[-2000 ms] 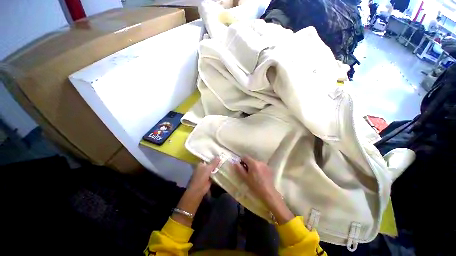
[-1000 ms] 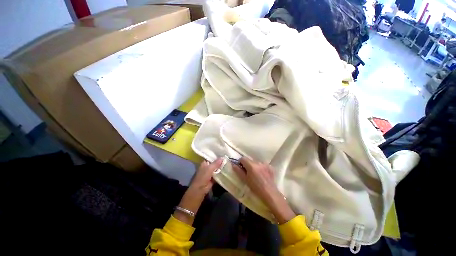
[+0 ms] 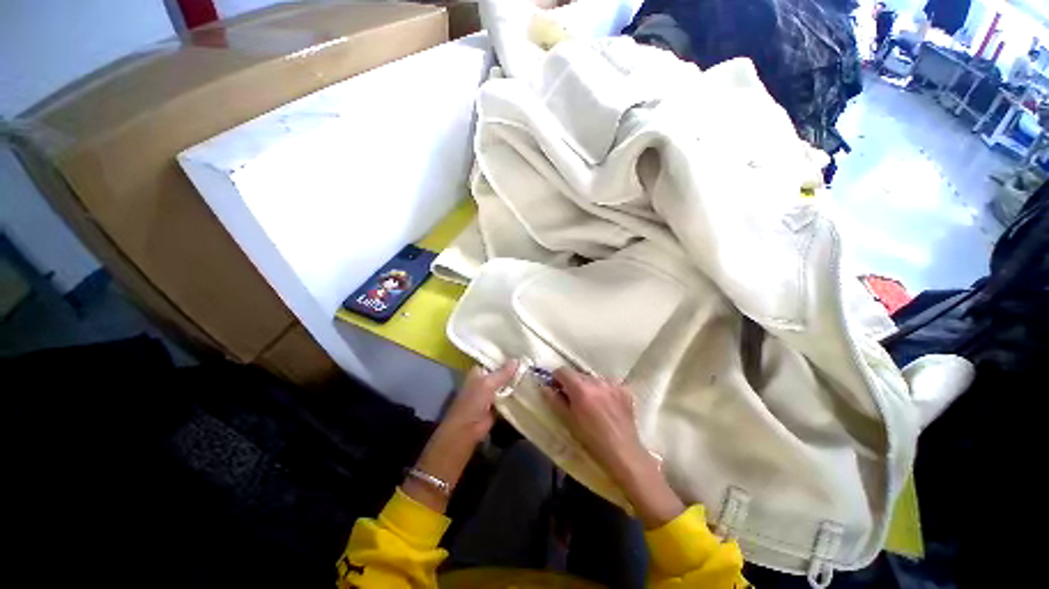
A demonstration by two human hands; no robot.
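A thick cream jacket (image 3: 679, 334) lies in a heap over the yellow-topped table. My left hand (image 3: 472, 403) pinches a short tab (image 3: 513, 375) at the jacket's near left edge. My right hand (image 3: 592, 412) is closed around small dark metallic snips (image 3: 543, 375), mostly hidden in the fingers, with the tips pointing at the tab. Two more tabs stand at the near right hem; one (image 3: 824, 552) has a loop end.
A dark phone with a cartoon picture (image 3: 391, 283) lies on the yellow tabletop (image 3: 420, 330). A white panel (image 3: 334, 173) and brown carton (image 3: 173, 173) stand at left. Dark garments lie behind (image 3: 771, 58) and at right (image 3: 989, 380). A red object (image 3: 886, 293) shows beyond the jacket.
The whole view has shifted slightly, so the scene sits a little further right. Both hands stay at the same tab, with small finger movements; the snips' metal shows more than in the oldest frame.
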